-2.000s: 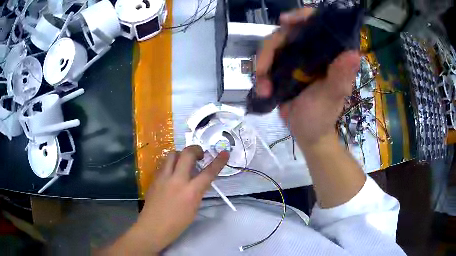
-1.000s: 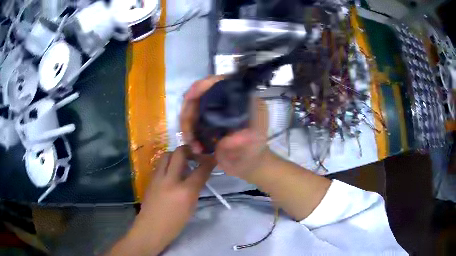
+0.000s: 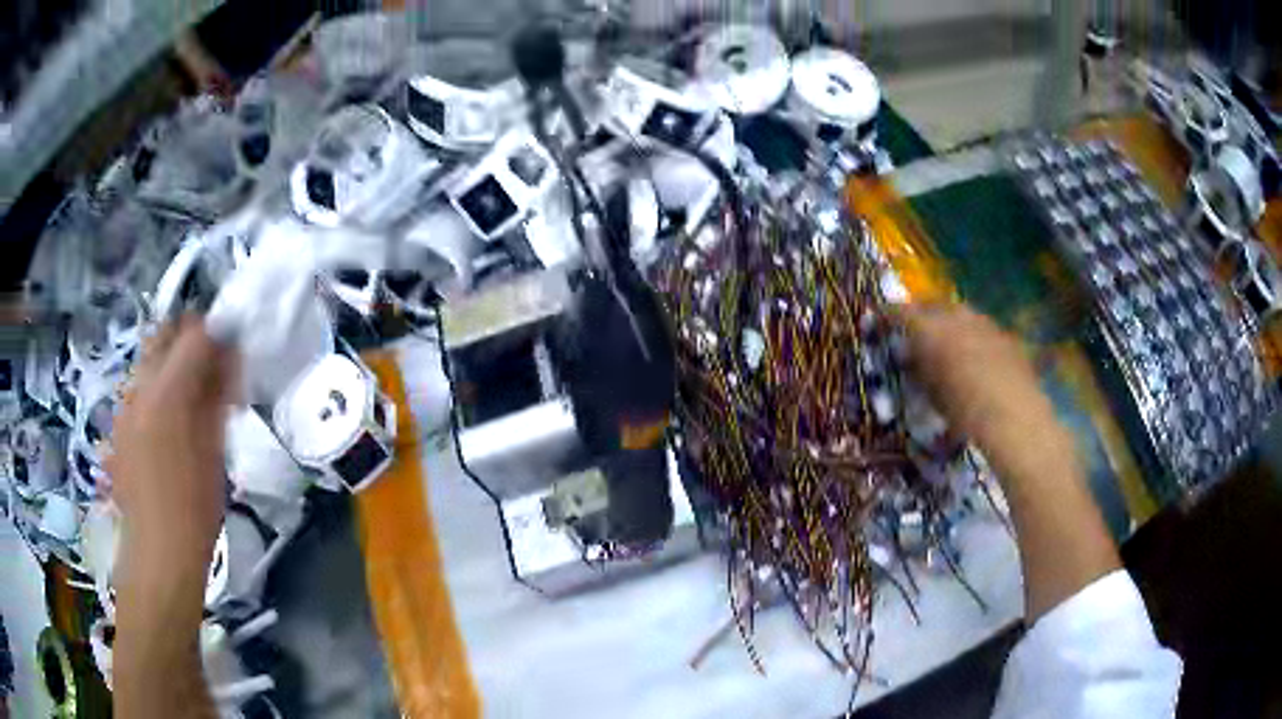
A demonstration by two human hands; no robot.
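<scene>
My left hand is blurred at the left, its fingers at a blurred white housing that it appears to hold over the piled housings. My right hand is at the right edge of the heap of thin wired leads. Its fingertips are blurred among the leads, so I cannot tell whether they grip one. The black electric screwdriver with its orange mark rests against the right side of the silver-grey screw feeder, out of my hands.
Many white housings are piled at the left and back. Orange tape edges the whitish work sheet. A tray of rows of small round grey parts lies at the far right. A black cable rises behind the feeder.
The view has shifted. My right hand has let go of the screwdriver and moved to the wires. My left hand has moved to the housing pile. The housing has left the front of the sheet.
</scene>
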